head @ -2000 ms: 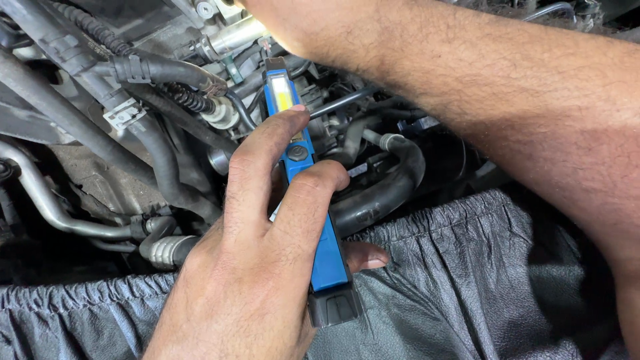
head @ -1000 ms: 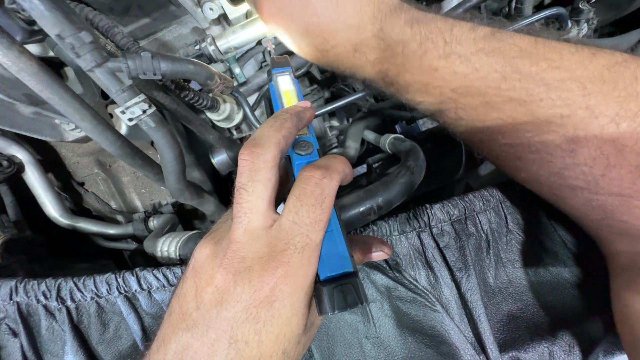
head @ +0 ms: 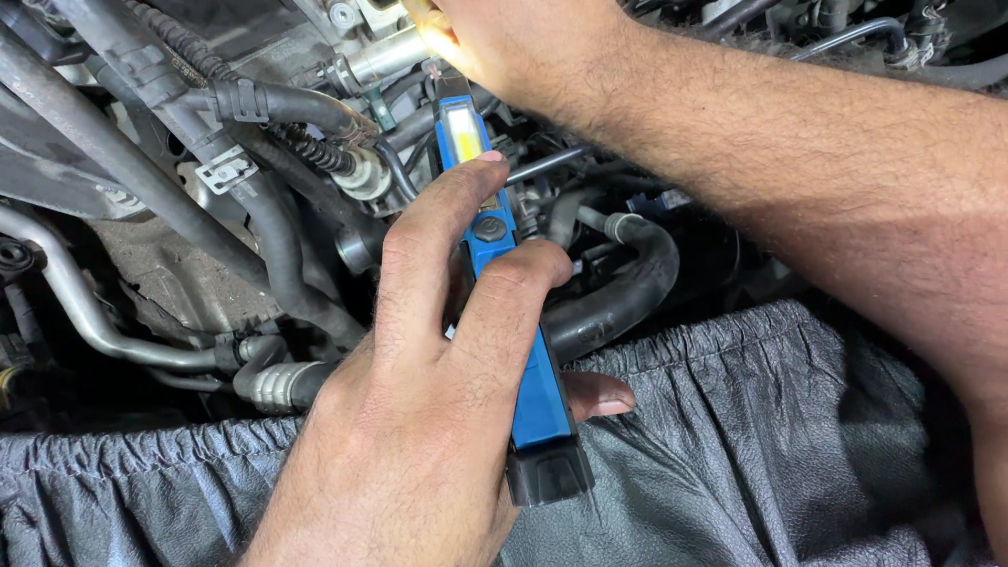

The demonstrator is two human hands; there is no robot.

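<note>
My left hand [head: 441,354] is wrapped around a blue and black pen-style LED work light [head: 543,394], whose lit strip faces up. Its index finger lies beside the strip, another finger crosses the body below the round button, and the thumb shows on the right side. At the top, beside a silver metal pipe [head: 390,59], is my right hand [head: 520,39], brightly lit at its left edge. Its fingers run out of the frame or are hidden, so what they hold cannot be told. The tip of the work light points up close to that hand.
Black rubber hoses [head: 630,291], a bent metal pipe [head: 87,307] and a corrugated conduit [head: 189,47] fill the engine bay. A hose clamp [head: 227,169] sits at the left. A black elastic-edged protective cover [head: 709,409] lies along the near edge.
</note>
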